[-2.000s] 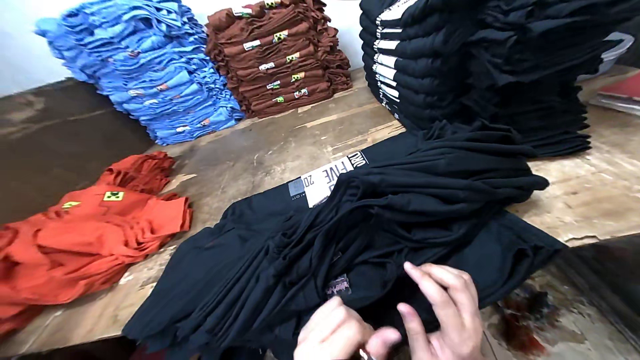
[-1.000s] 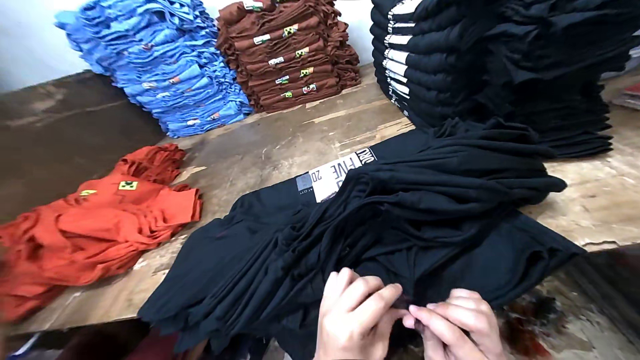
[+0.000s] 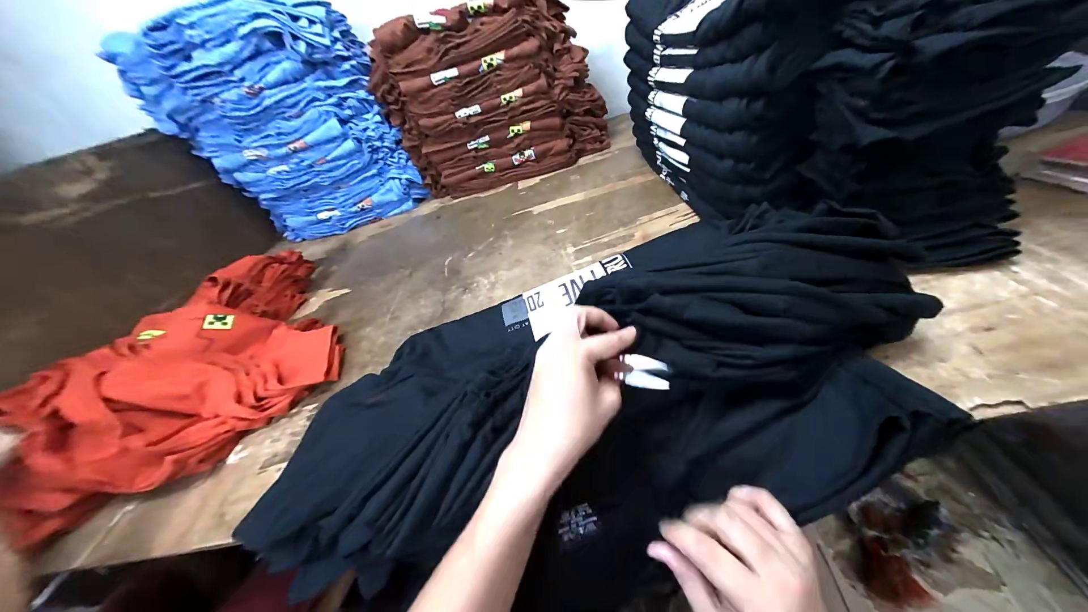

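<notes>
Black folded shirts with a white and grey print lie in a loose, bunched heap of dark fabric [image 3: 765,314] over the table's front edge. Above the middle of the heap, my left hand [image 3: 578,374] holds a small tool with two pale pointed blades, which look like thread snips [image 3: 646,372]. My right hand [image 3: 744,552], slightly blurred, is lower right over the black cloth with its fingers bent; whether it pinches anything cannot be seen. Small pale print [image 3: 578,520] shows on the black fabric between my hands.
Orange-red shirts [image 3: 161,374] lie at the left on the wooden table [image 3: 476,246]. Behind stand stacks of blue shirts [image 3: 280,119], brown shirts [image 3: 493,93] and tall black shirts [image 3: 739,110]. A red item [image 3: 1062,157] is at the far right. Part of another person's hand shows at the left edge.
My hands were close together at the front edge of the black cloth and have moved apart. My left hand has moved up over the heap, and the pale blades now show in it.
</notes>
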